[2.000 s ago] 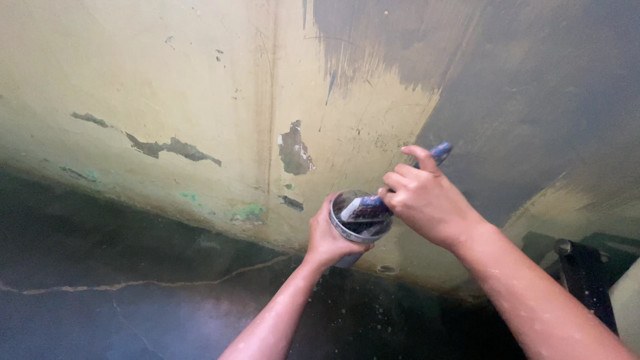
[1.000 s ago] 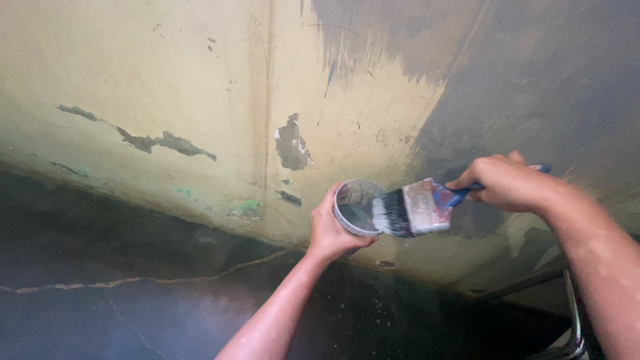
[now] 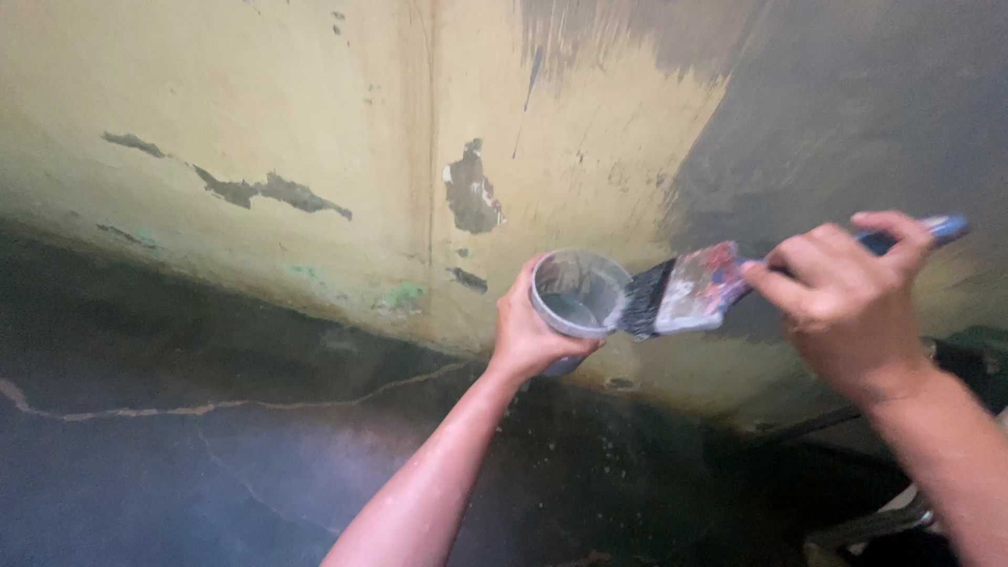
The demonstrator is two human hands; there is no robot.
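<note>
My left hand (image 3: 531,327) is closed around a clear plastic cup (image 3: 581,293), tilted so its open mouth faces me, with some greyish liquid inside. In my right hand (image 3: 846,295) is the blue handle of a wide paintbrush (image 3: 697,291). The brush lies sideways, its dark bristles at the right rim of the cup and its metal ferrule smeared with paint. Behind both hands stands a yellowish wall (image 3: 331,102) with peeling spots, partly coated dark grey at the upper right.
A dark floor (image 3: 197,480) with a long crack and pale specks meets the wall along a slanting edge. At the lower right, partly behind my right forearm, is a dark object with a metal frame (image 3: 874,528).
Two seconds ago the bristles were inside the cup; since then my right hand has drawn the brush out to the right, to the rim. My left hand still holds the cup.
</note>
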